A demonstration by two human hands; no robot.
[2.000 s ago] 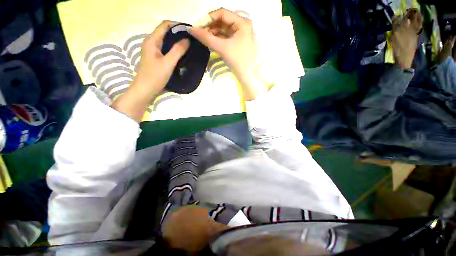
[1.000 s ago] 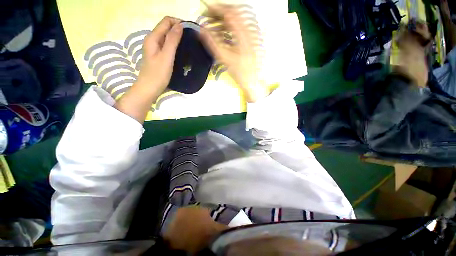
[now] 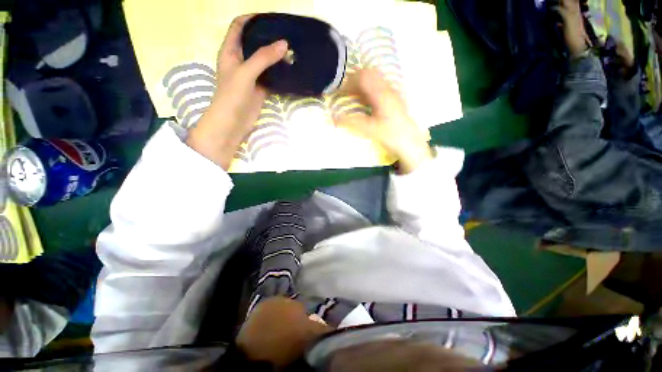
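Note:
My left hand (image 3: pixel 243 91) holds a dark oval piece (image 3: pixel 301 69) above the yellow backing sheet (image 3: pixel 156 43), thumb on its face near a small gold mark. A pale crescent strip (image 3: pixel 339 62) lies along the piece's right end. Rows of grey arcs show on the sheet on both sides of the piece. My right hand (image 3: pixel 377 116) is over the sheet, below and right of the piece and apart from it. It is blurred and overexposed, so its fingertips and anything in them cannot be made out.
A blue Pepsi can (image 3: pixel 62 171) stands at left, beside finished dark pieces (image 3: pixel 58 105) and a narrow yellow stack (image 3: pixel 18 225). At right are a dark heap (image 3: pixel 493 43) and a neighbouring worker's denim sleeve (image 3: pixel 581 138). The bench top (image 3: pixel 472 134) is green.
The oval piece has turned, its crescent end now facing right instead of up. My left thumb now rests on its face. My right hand has moved down, away from it. The view has shifted left.

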